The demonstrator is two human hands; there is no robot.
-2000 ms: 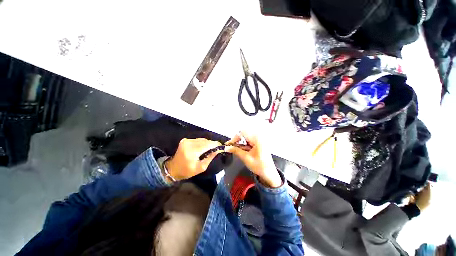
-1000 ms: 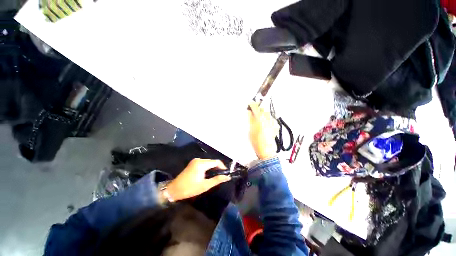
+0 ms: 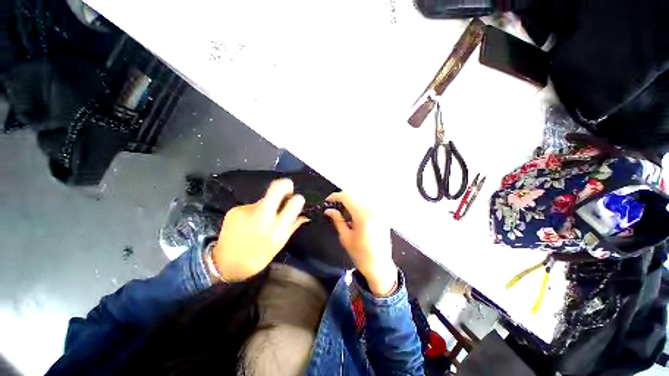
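Note:
A black garment [image 3: 242, 187] lies dark over my lap below the white table's edge. A dark trim edge with small glints [image 3: 314, 208] runs between my fingertips. My left hand [image 3: 257, 229] pinches the garment from the left. My right hand [image 3: 364, 239] holds the trim edge from the right with bent fingers. No needle or thread can be made out. On the table lie black-handled scissors [image 3: 441, 170], small red snips [image 3: 468, 197] and a long brown flat piece [image 3: 447, 72], whose near end lies close to the scissors' tip.
Right of the snips are a floral pouch [image 3: 546, 198], yellow-handled pliers [image 3: 540, 283] and black garments [image 3: 616, 294]. A dark flat rectangle [image 3: 515, 55] lies at the upper right. Clear plastic [image 3: 180, 226] is left of my lap. A black garment [image 3: 77, 158] hangs over a crate at left.
My right hand has left the table beside the scissors and is back at the garment near my left hand. The scissors are now fully visible. The view has shifted.

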